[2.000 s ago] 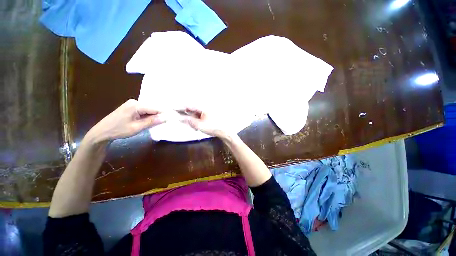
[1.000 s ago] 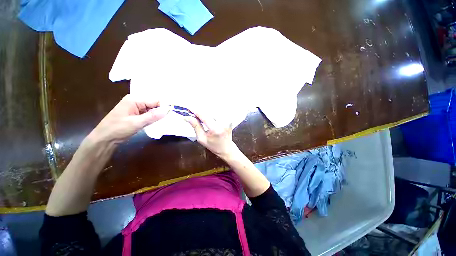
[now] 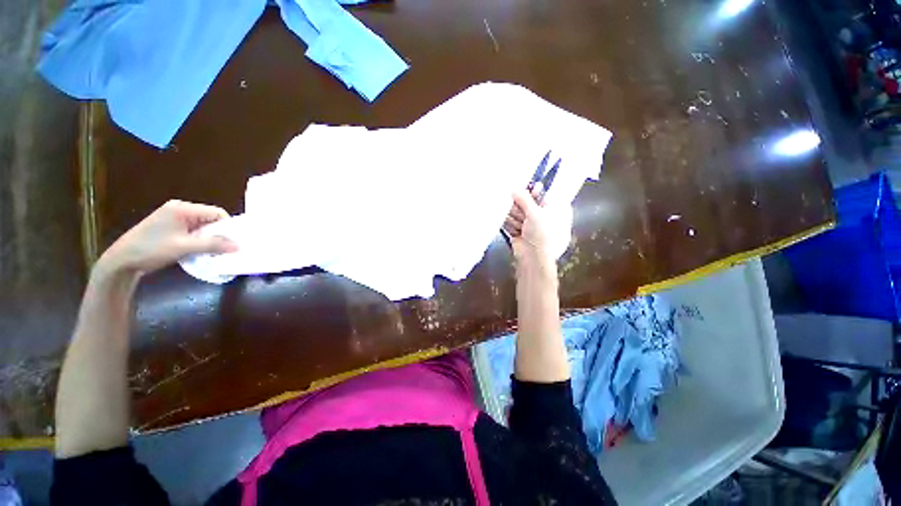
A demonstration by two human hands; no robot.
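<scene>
A bright, overexposed white garment [image 3: 395,198] lies spread on the dark brown table [image 3: 672,178], with no detail visible in it. My left hand [image 3: 176,235] pinches its left end between thumb and fingers. My right hand [image 3: 531,225] is over the right part of the garment and holds thread snips [image 3: 543,176]. Their two dark pointed blades are apart and point away from me. Whether my right hand also touches the cloth cannot be told.
A light blue garment [image 3: 163,64] lies at the far left of the table, its sleeve [image 3: 346,47] reaching right. A pale plastic bin [image 3: 736,395] below the table edge at right holds crumpled blue cloth [image 3: 627,366]. A blue container [image 3: 864,252] stands further right.
My hands have moved apart: the left went left with the garment's end, stretching it out. The right went right and up, and the snips' blades now show clearly.
</scene>
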